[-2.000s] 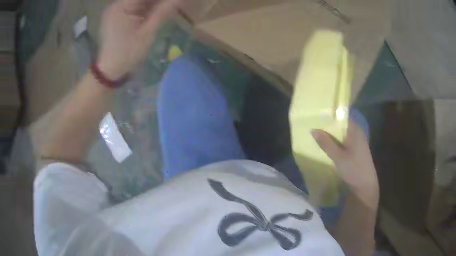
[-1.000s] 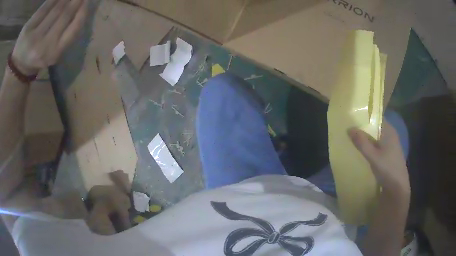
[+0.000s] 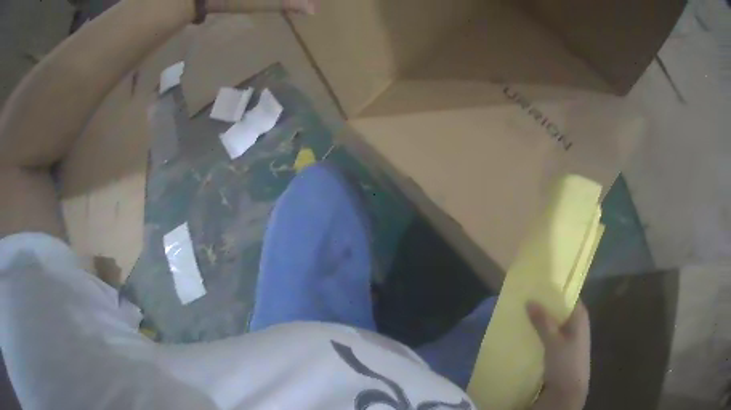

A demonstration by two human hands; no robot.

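Note:
My right hand grips a folded stack of yellow label sheets at the lower right, with the thumb across its face. The stack's lower end runs off the bottom edge. My left hand is at the top edge, mostly cut off, with fingertips near the side of a large brown carton. Its grip cannot be seen. The carton bears dark lettering and spans the upper middle and right; a raised brown panel stands at its top.
White paper scraps lie on the worn green floor, with a small yellow piece near my blue-trousered knee. Brown cardboard lies at the left. A dark brown panel is at the lower right.
My left hand has moved from the upper left to the carton's edge at the top. The yellow stack in my right hand sits lower and more tilted. More of the carton shows.

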